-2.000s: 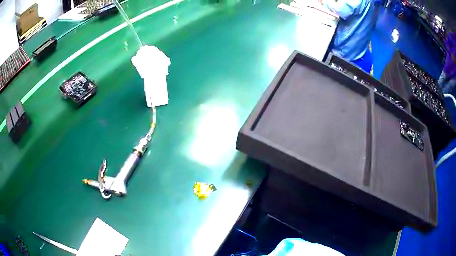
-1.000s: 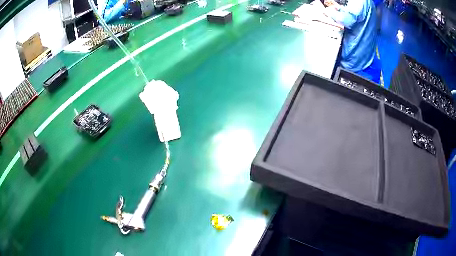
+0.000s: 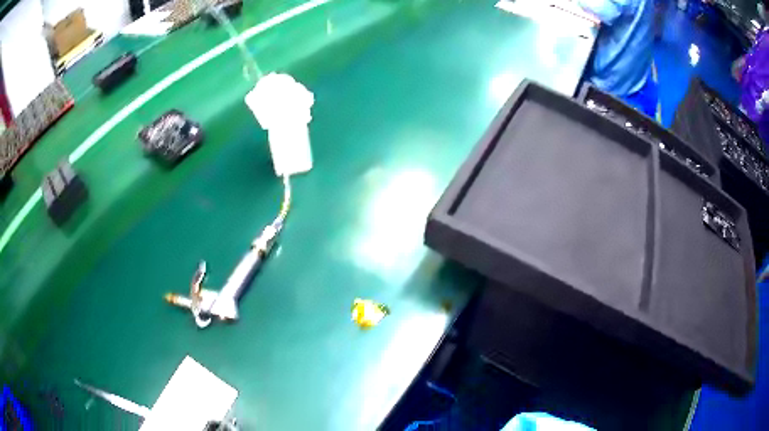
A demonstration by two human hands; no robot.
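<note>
No hand of mine is in view. The silver-grey air blow gun (image 3: 236, 284) lies on the green bench, its brass nozzle to the left and its hose running up to a white block (image 3: 289, 126). A white sheet or flat piece (image 3: 190, 397) lies at the lower edge, cut off by it. A slim pale pointed tool (image 3: 114, 397) reaches left from beside it. A small crumpled yellow scrap (image 3: 368, 313) lies right of the gun. A pale blue patch, perhaps my sleeve or clothing, shows at the bottom edge.
A large black divided tray (image 3: 565, 202) juts over the bench's right edge (image 3: 413, 358), with small dark parts in its right compartment. More black trays stand behind it. A small bin of dark pieces (image 3: 171, 136) and a dark block (image 3: 64, 192) sit at left. A person in blue (image 3: 622, 55) is at the back.
Since one second ago the view has tilted down, so bench things sit higher in the picture. The white sheet and the pointed tool show again at the bottom. No thing has clearly moved.
</note>
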